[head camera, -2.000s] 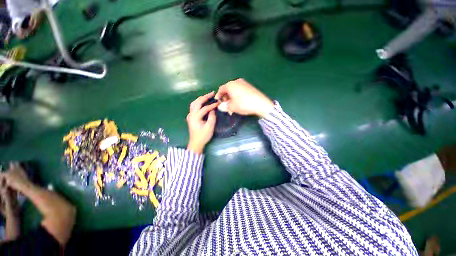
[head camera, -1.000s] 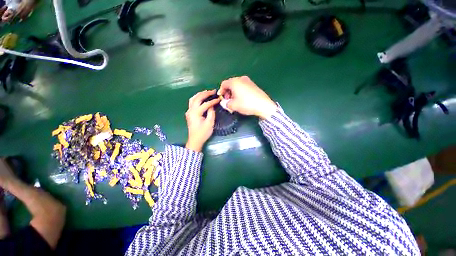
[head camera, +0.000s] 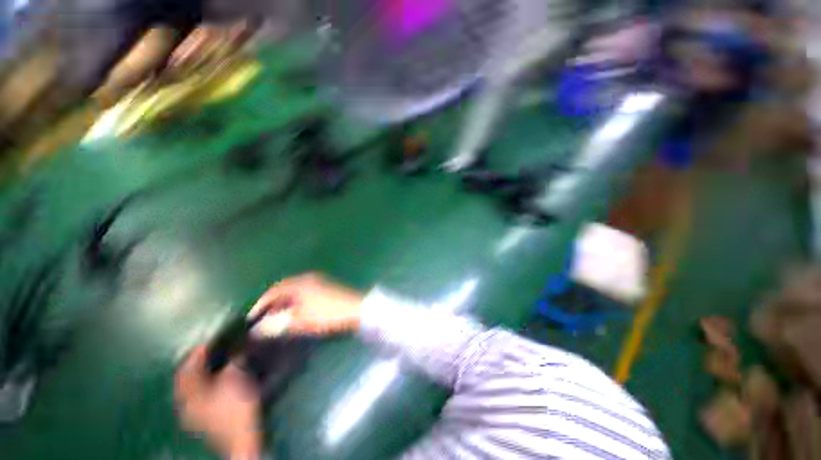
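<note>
The whole view is blurred by motion. A dark fan housing (head camera: 270, 359) shows between my hands at the lower left, over the green bench. My left hand (head camera: 216, 402) is at its left side, with the fingers against its edge. My right hand (head camera: 311, 305) is at its top right, with the fingertips closed at the rim and a white patch at the fingers. Whether a small part is between the fingertips cannot be told. The parts pile is not in view.
Blurred black brackets (head camera: 509, 190) lie on the bench (head camera: 378, 216) beyond my hands, under a pale arm. A large round grey fan (head camera: 405, 63) with a magenta patch stands at the top. A white-topped blue stool (head camera: 610, 260) and brown cartons are at the right.
The view has swung up and to the right and become blurred. My hands and the housing now appear lower left. The parts pile has left the picture; the large fan and cartons have come in.
</note>
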